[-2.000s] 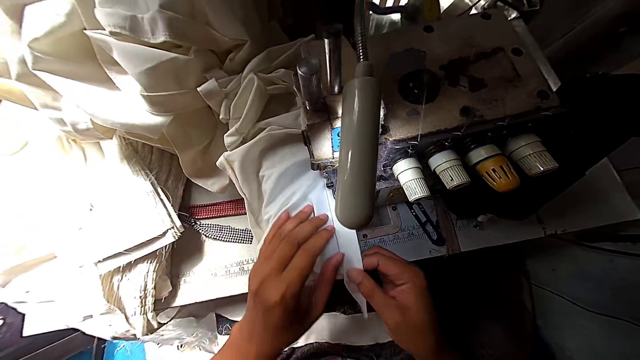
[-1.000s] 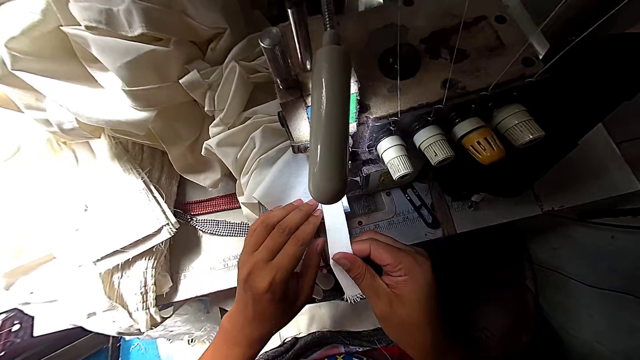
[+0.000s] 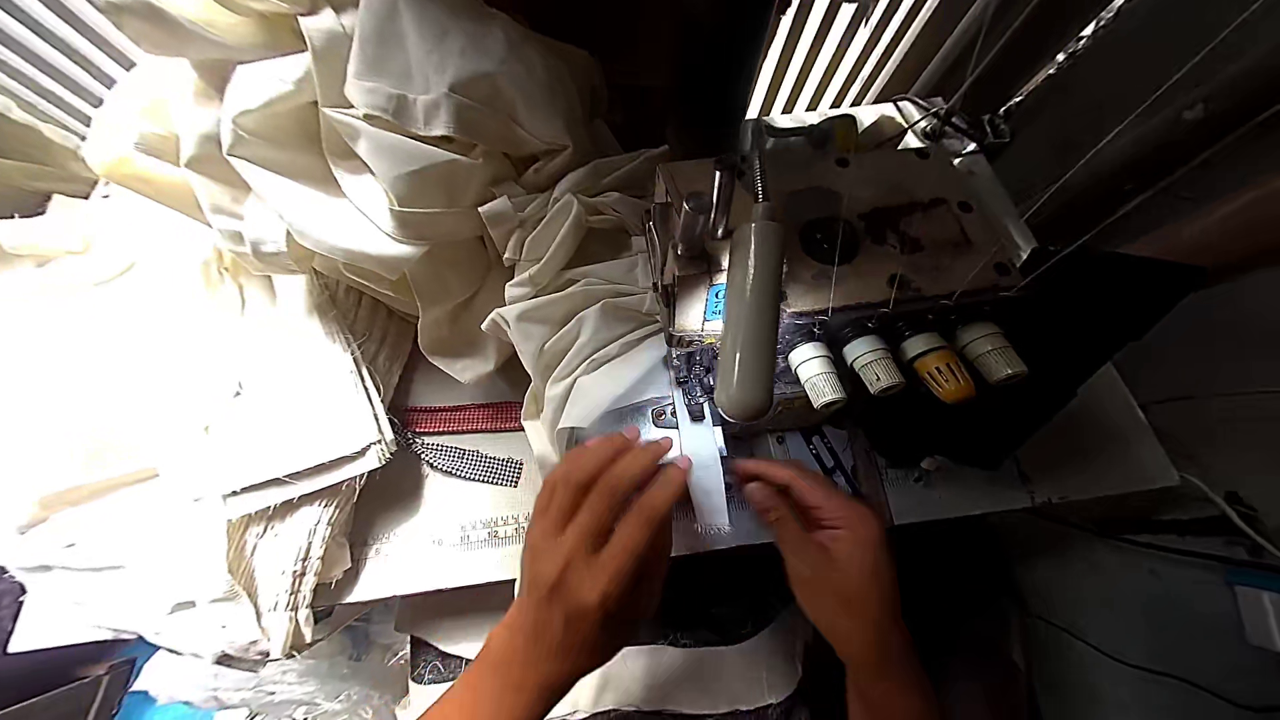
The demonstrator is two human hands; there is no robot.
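Note:
A white fabric strip (image 3: 706,470) with a frayed near end runs under the presser foot (image 3: 693,395) of an overlock sewing machine (image 3: 850,240). My left hand (image 3: 610,510) lies flat at the strip's left edge, fingertips on the strip and the metal plate. Just right of the strip is my right hand (image 3: 815,530), its thumb and forefinger near each other but off the cloth, with a slight blur. Cream fabric (image 3: 590,310) lies gathered behind and left of the foot. The grey lamp (image 3: 750,320) on a flexible neck hides part of the machine's front.
Stacked cream cloth pieces (image 3: 300,380) lie at the left, below a large heap of cream fabric (image 3: 400,150). Red checked (image 3: 465,417) and black checked (image 3: 465,463) strips rest near a printed ruler scale (image 3: 490,532). Several tension dials (image 3: 870,364) project from the machine's front, with threads above.
My right hand has let go of the strip and sits beside it. Earlier its thumb and finger held the strip's near end. The view has shifted to show more of the surroundings.

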